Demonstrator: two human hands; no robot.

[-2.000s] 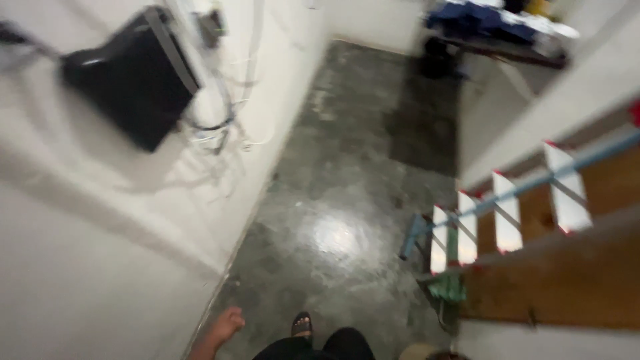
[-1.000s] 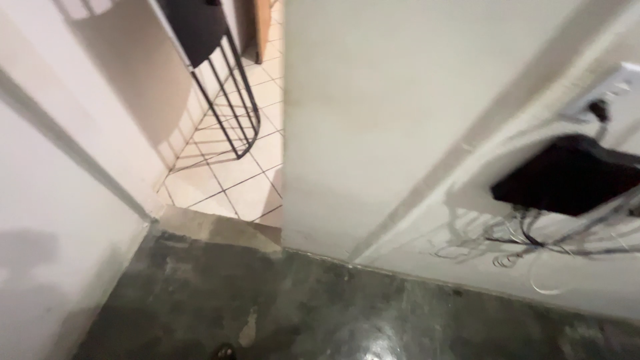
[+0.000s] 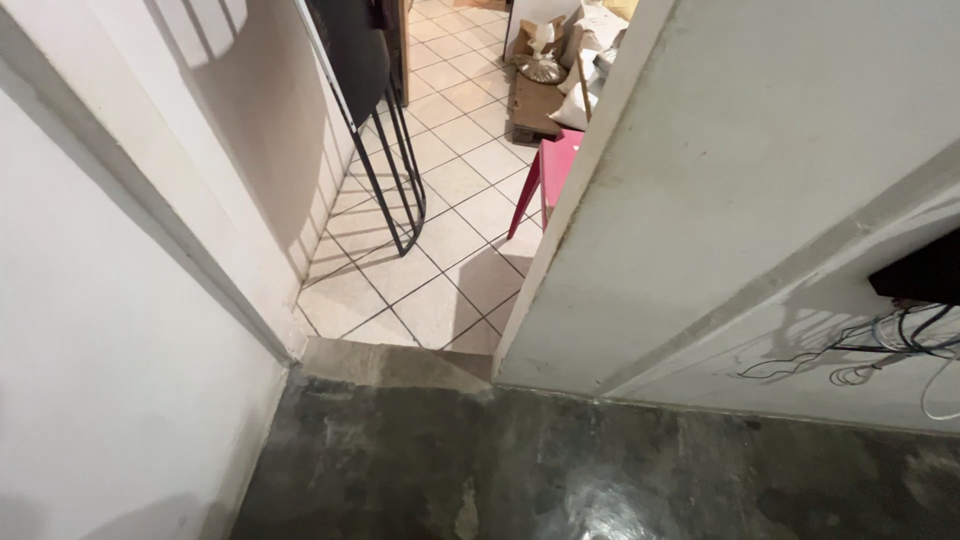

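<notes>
Neither my left hand nor my right hand shows in the head view now, so what they hold cannot be seen. Before me a dark concrete floor (image 3: 420, 457) meets a low concrete threshold (image 3: 397, 365) at an opening between white walls. Beyond it lies a white tiled floor (image 3: 427, 300). A black metal-framed rack or folded furniture piece (image 3: 397, 180) leans near the left wall there. A pink plastic stool or table (image 3: 556, 161) is partly hidden behind the right wall edge.
Farther back, bags (image 3: 576, 109) stand by a wooden pallet or board (image 3: 534, 109). The right wall (image 3: 720, 187) bears a black box (image 3: 922, 262) with loose cables (image 3: 862, 349) hanging under it. The left wall (image 3: 127, 315) borders the opening.
The view has swung far from the ladder side of the room to the opening. A hand at the lower left two seconds ago is out of view. The pink furniture and bags have come into sight.
</notes>
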